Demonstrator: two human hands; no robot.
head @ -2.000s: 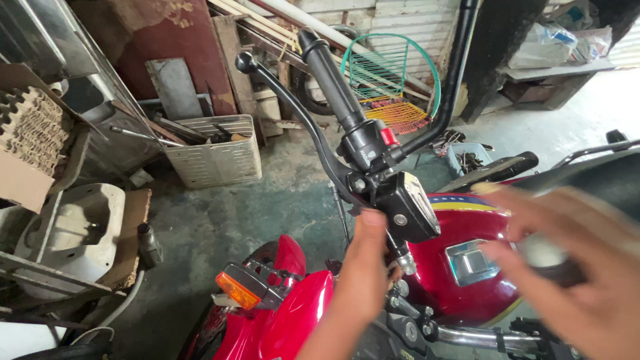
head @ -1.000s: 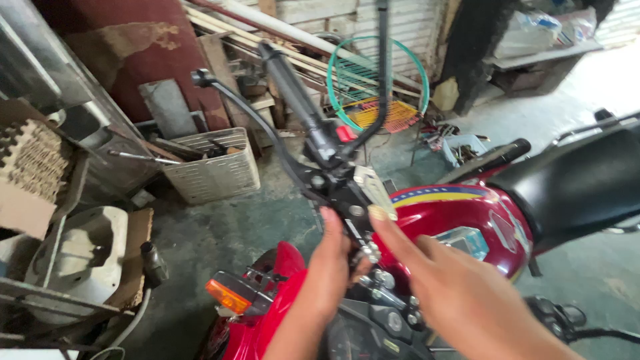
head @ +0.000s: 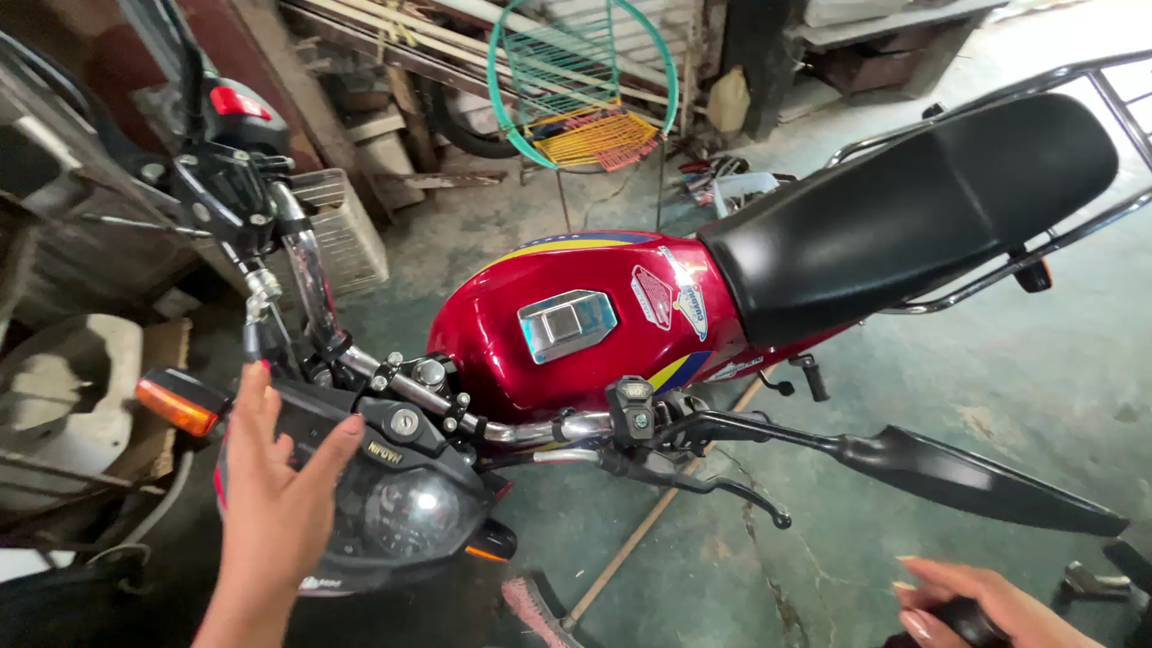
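A red motorcycle stands in view, with a glossy fuel tank (head: 486,315), a metal fuel cap (head: 569,326) and a black seat (head: 927,207). My left hand (head: 279,477), fingers spread and holding nothing, is over the instrument cluster (head: 414,513), near the orange turn signal (head: 184,402). Above it is the black control clamp (head: 225,198) with a red switch (head: 240,103) on the chrome handlebar (head: 310,279). At the lower right edge, my right hand (head: 999,603) curls around a dark rounded object (head: 967,621), mostly cut off by the frame.
A black mirror (head: 981,481) and a lever (head: 747,495) stick out to the right. A teal corded chair (head: 576,85), a white crate (head: 337,234) and a small bin (head: 745,191) stand behind. A broom (head: 540,612) lies below; an old basin (head: 67,396) is at left.
Both hands have left the handlebar clamp where they were a second ago. My right hand is now far off at the lower right. The view has swung toward the tank and seat.
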